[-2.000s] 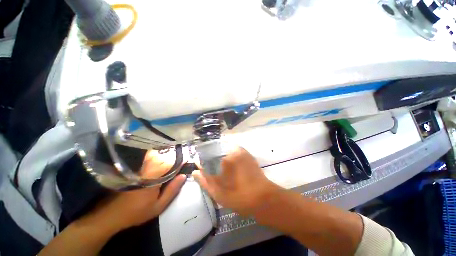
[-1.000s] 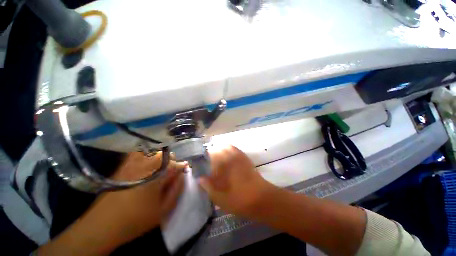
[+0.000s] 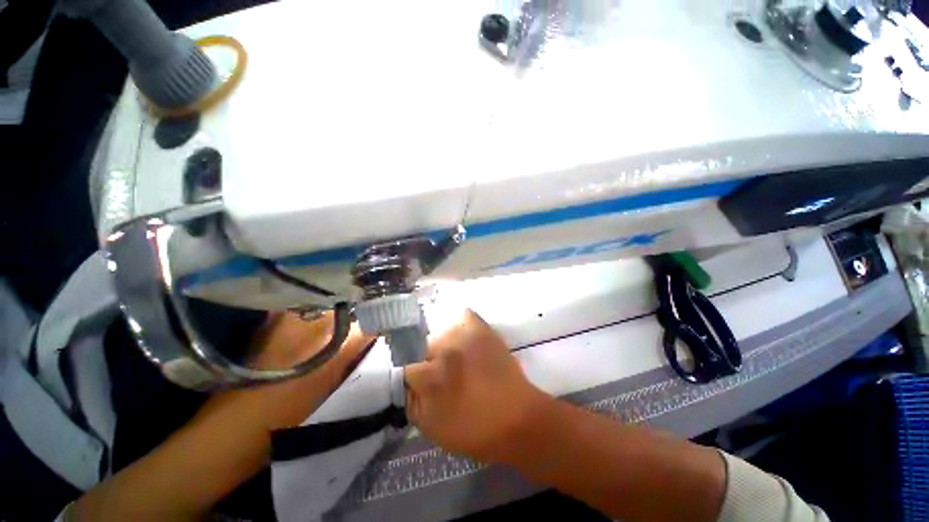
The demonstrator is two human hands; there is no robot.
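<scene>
A light-grey garment piece [image 3: 336, 403] with a black band lies under the front of the white sewing machine head [image 3: 357, 122]. My right hand [image 3: 469, 387] has its fingers curled on the piece's right edge, just right of the grey needle-area attachment [image 3: 407, 336]. My left hand [image 3: 295, 352] lies on the left of the piece, partly hidden behind the chrome guard [image 3: 183, 316] and machine head. The needle and presser foot are hidden behind the tension dial [image 3: 389, 280] and attachment.
Black-handled scissors [image 3: 698, 331] and a green-handled tool [image 3: 691, 269] lie right of my hands. A ruler strip [image 3: 632, 408] runs along the table's front edge. Black and grey cloth [image 3: 61, 357] hangs at left. A blue basket [image 3: 912, 438] stands at lower right.
The garment piece has shifted and turned, and its black band now crosses it toward the lower left. My right hand sits slightly lower. My left hand has drawn back left behind the guard.
</scene>
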